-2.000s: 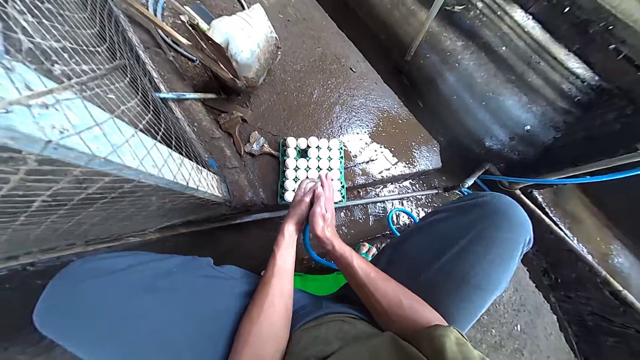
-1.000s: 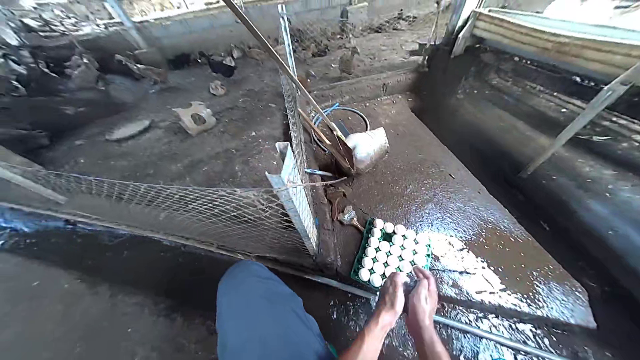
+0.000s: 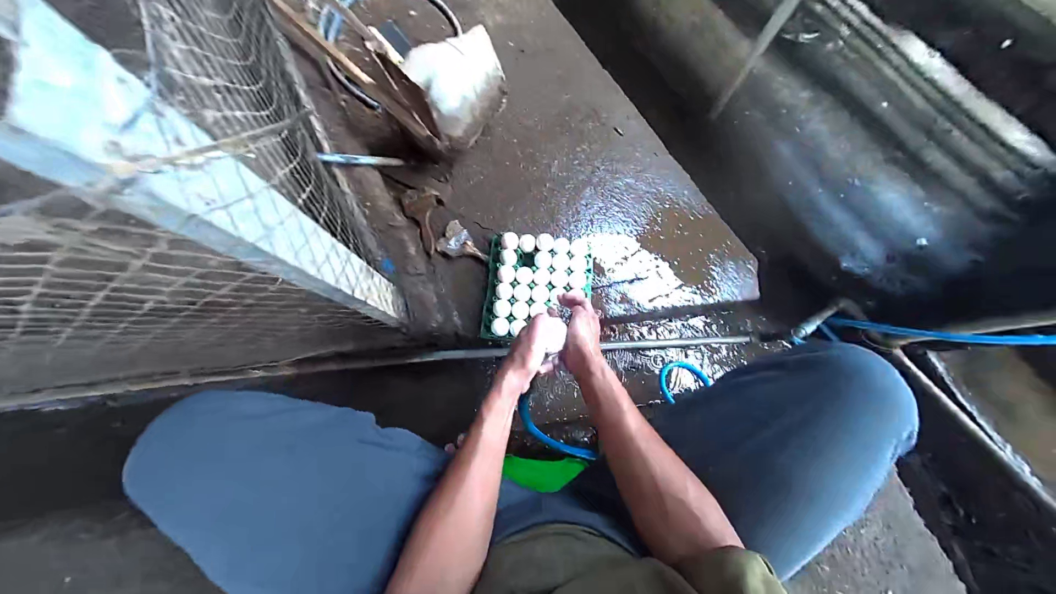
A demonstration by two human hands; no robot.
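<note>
A green egg tray full of white eggs lies on the wet floor ahead of me, with one empty cell showing near its far side. Over its near edge, my left hand is curled around a white rounded thing that looks like an egg. My right hand is close beside it on the right, cupped with its fingers apart; whether it touches the white thing is unclear. Both hands hide the tray's near right corner.
A metal pipe crosses behind my hands. Blue hose loops near my right knee, and a bright green object sits between my legs. Wire netting on a pale frame stands left. Beyond the tray are a dirty white sack and boards.
Two seconds ago my palms were pressed together; now they are apart, with the white rounded thing between them. The view swung up and left, then back.
</note>
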